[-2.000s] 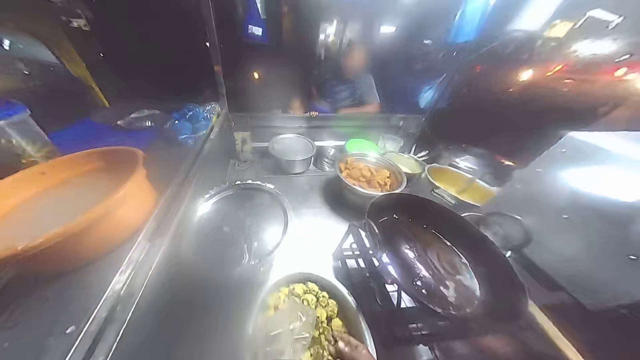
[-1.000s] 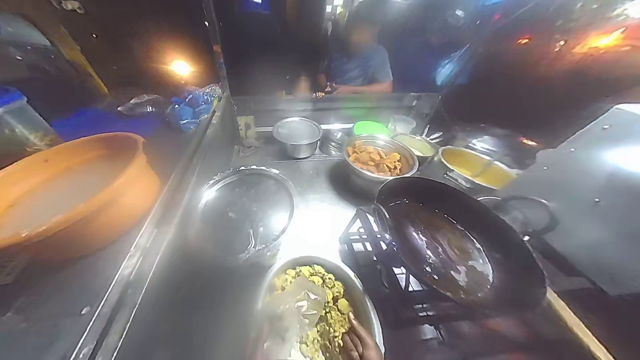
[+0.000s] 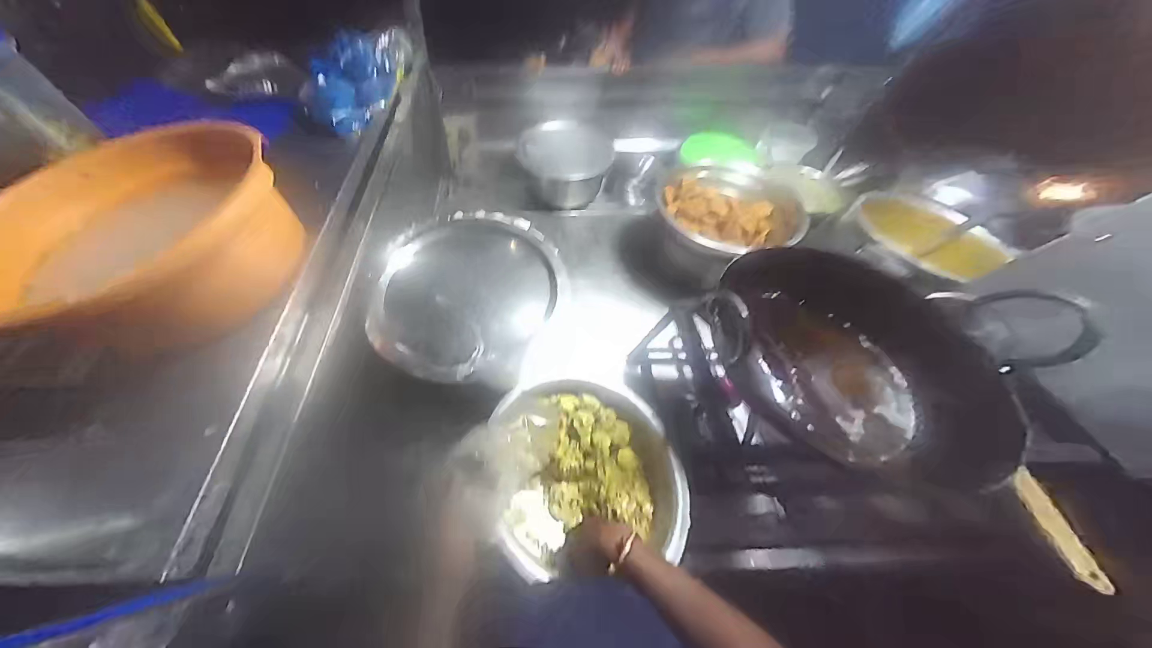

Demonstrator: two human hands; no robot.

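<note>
A steel bowl of yellow-green food pieces stands at the bottom centre. My right hand, with a bangle at the wrist, reaches into the food at the bowl's near side; its fingers are hidden, so its grip does not show. My left hand is a blur at the bowl's left side, by a clear, pale thing that looks like a plastic bag. To the right, a dark wok with shiny liquid in it rests on a black stove grate.
Behind the bowl lies a round steel plate. Farther back stand a steel pot, a bowl of orange-brown food and a tray of yellow liquid. An orange clay-coloured basin is at left. A person is beyond the counter.
My right hand has moved from the bowl's right near side farther left into the food, and its wrist and forearm now show. The view has tilted down.
</note>
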